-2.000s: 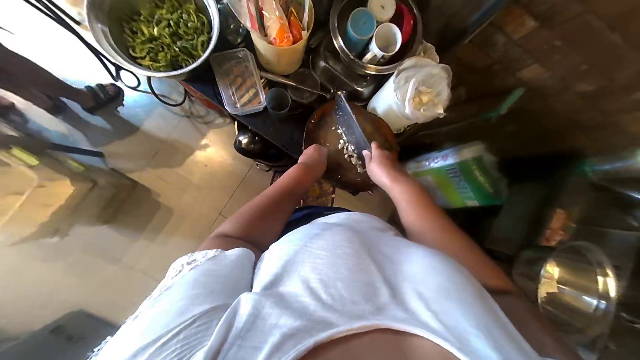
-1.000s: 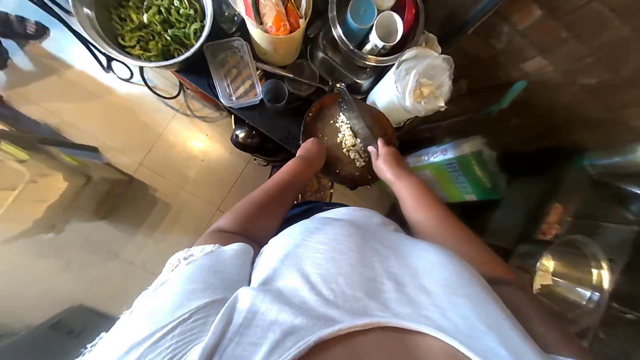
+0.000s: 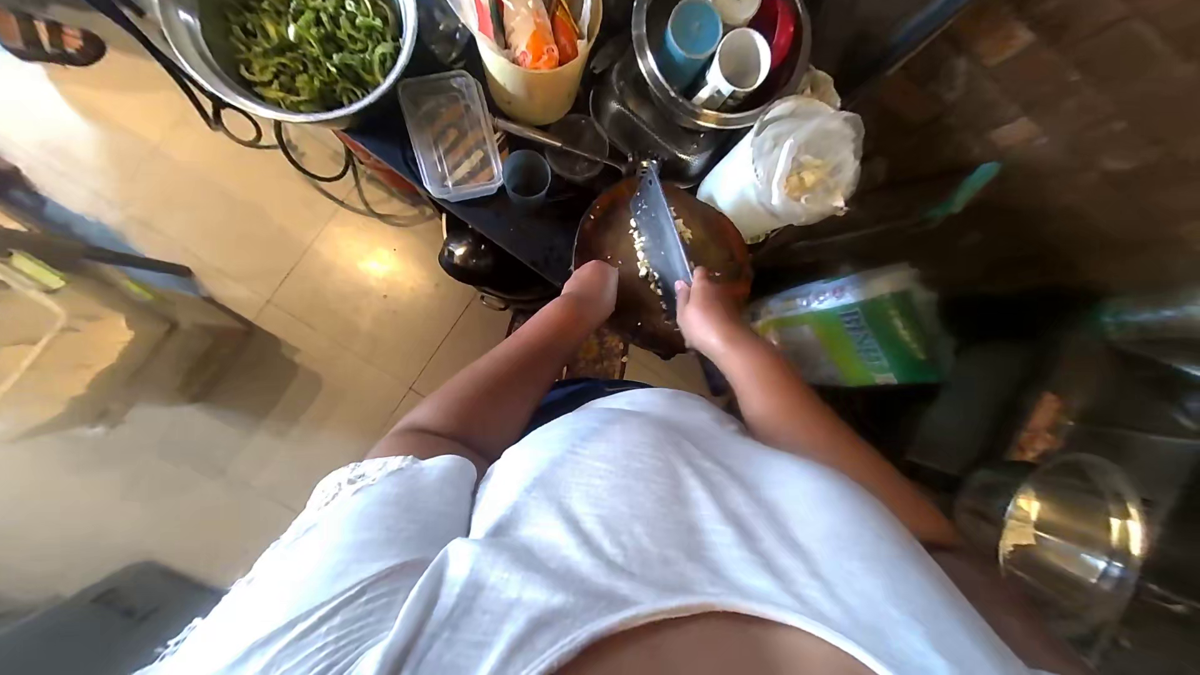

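Observation:
A round wooden chopping board [image 3: 614,230] lies at the counter's near edge, with chopped pale bits [image 3: 643,253], perhaps garlic, strewn over its middle. My right hand [image 3: 705,305] is closed on the handle of a cleaver [image 3: 660,230], whose broad blade reaches across the board, with bits on both sides of it. At the board's left edge rests my left hand [image 3: 592,284]; its fingers are folded or turned out of sight, and whether they hold anything cannot be seen.
Behind the board stand a pot of sliced green vegetables [image 3: 314,56], a plastic box [image 3: 452,136], a small cup [image 3: 527,176], a cream tub [image 3: 534,89] and a steel basin of cups [image 3: 694,117]. A bag-lined white container [image 3: 750,187] and a green packet [image 3: 858,328] are at right.
The cleaver blade, by the right of the bits a second ago, now lies further left and flatter among them. My left hand has stayed at the board's left edge.

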